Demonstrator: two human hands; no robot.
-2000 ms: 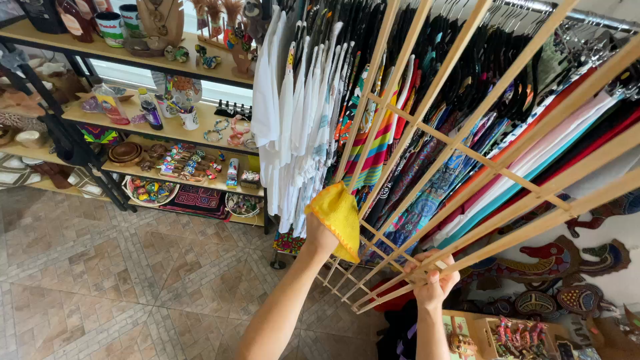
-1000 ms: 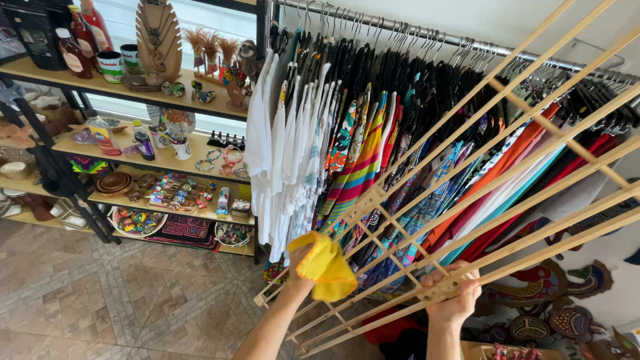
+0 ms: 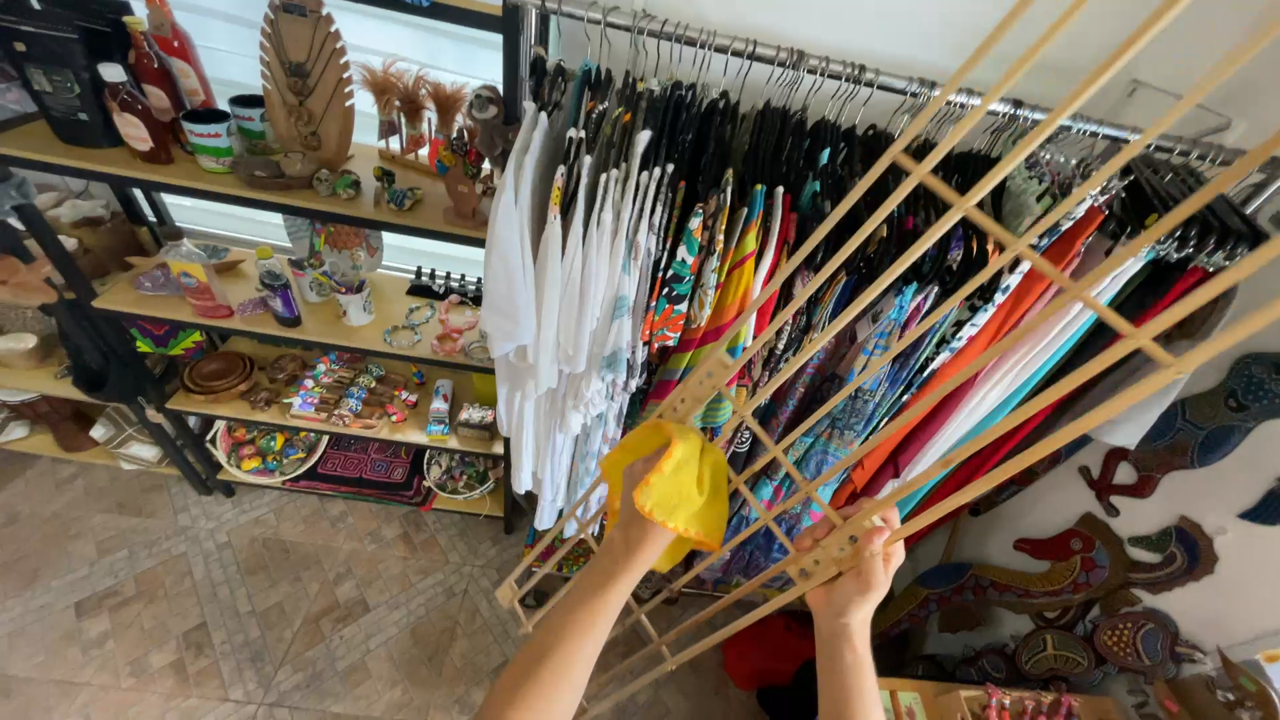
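Note:
A long light-wood slatted rack (image 3: 960, 207) slants across the view, from the lower middle up to the upper right. My left hand (image 3: 645, 500) holds a yellow cloth (image 3: 695, 490) against the slats near the rack's lower part; the cloth hides most of its fingers. My right hand (image 3: 855, 570) grips the edge of the rack at a wooden crosspiece with small round marks, its thumb on the near side. Behind the slats hang many garments on black hangers.
A metal clothes rail (image 3: 800, 62) with white shirts (image 3: 575, 290) stands behind the rack. Shelves at left hold bottles, mugs, a necklace stand (image 3: 305, 90) and baskets (image 3: 265, 450). Carved painted animals (image 3: 1050, 575) are on the wall at right. The floor is tiled (image 3: 200, 590).
The slatted rack has tilted to a lower slant, and both hands are still at it. The view has shifted, showing more of the shelves and rail.

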